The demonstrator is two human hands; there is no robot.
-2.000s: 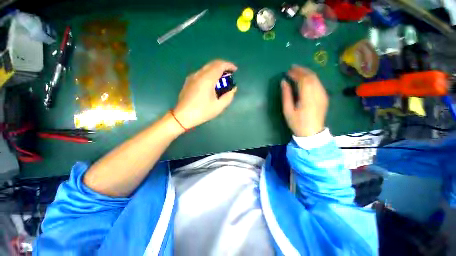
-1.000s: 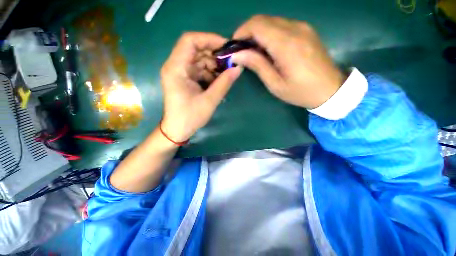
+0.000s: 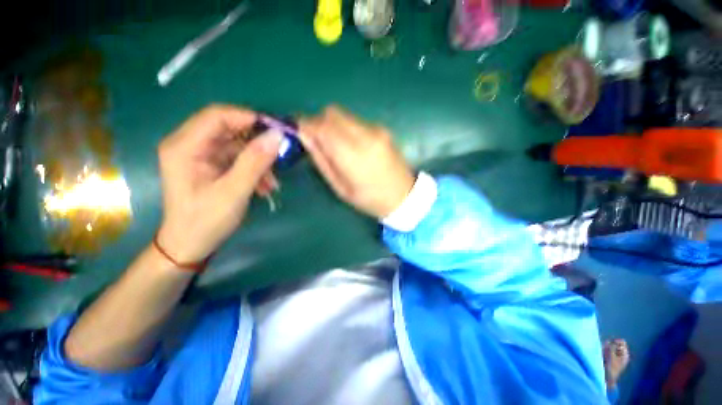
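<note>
A small dark round watch module with a blue-white glint is held between both hands over the green mat. My left hand grips it from the left, with the thumb on its face. My right hand touches its right edge with bunched fingertips; the image is blurred. The fingers hide most of the module, and I cannot tell whether a cover is on it.
An amber pad sheet lies left, with silver tweezers at the upper left. Yellow discs, a metallic dish and a cup of pink bands stand at the back. A yellowish roll and an orange-handled tool are right.
My right hand has come left from the bare mat to meet my left hand at the module. The view has shifted, bringing the right-side items back into the picture since one second ago.
</note>
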